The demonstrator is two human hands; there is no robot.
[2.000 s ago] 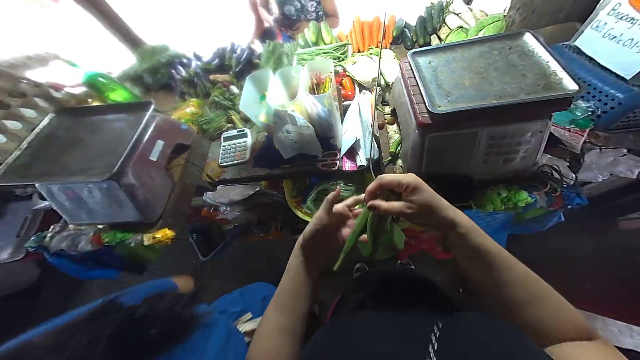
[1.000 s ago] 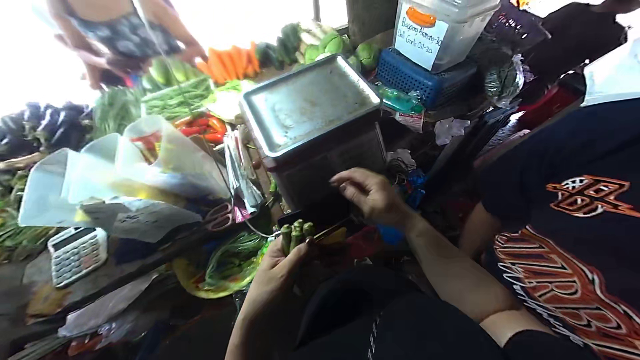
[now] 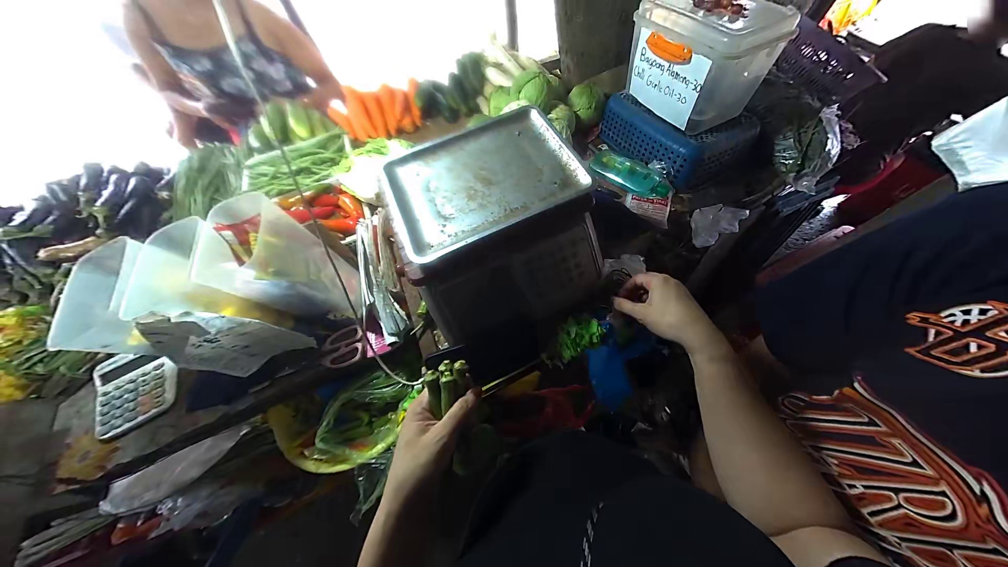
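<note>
My left hand is closed around a small bunch of okra, stem ends up, in front of the digital scale with its metal tray. My right hand is at the scale's right side, fingers bent together near dark loops that look like rubber bands. Whether it holds one of them is not clear. Leafy greens and a blue plastic bag lie just below that hand.
Eggplants, carrots and chili peppers lie behind plastic bags, a calculator and scissors. A lidded tub stands on a blue basket. One person is across the stall, another in a dark shirt at right.
The view has swung right since the oldest frame. My hands, together at the green pods two seconds ago, are now apart; the right one has moved to beside the scale.
</note>
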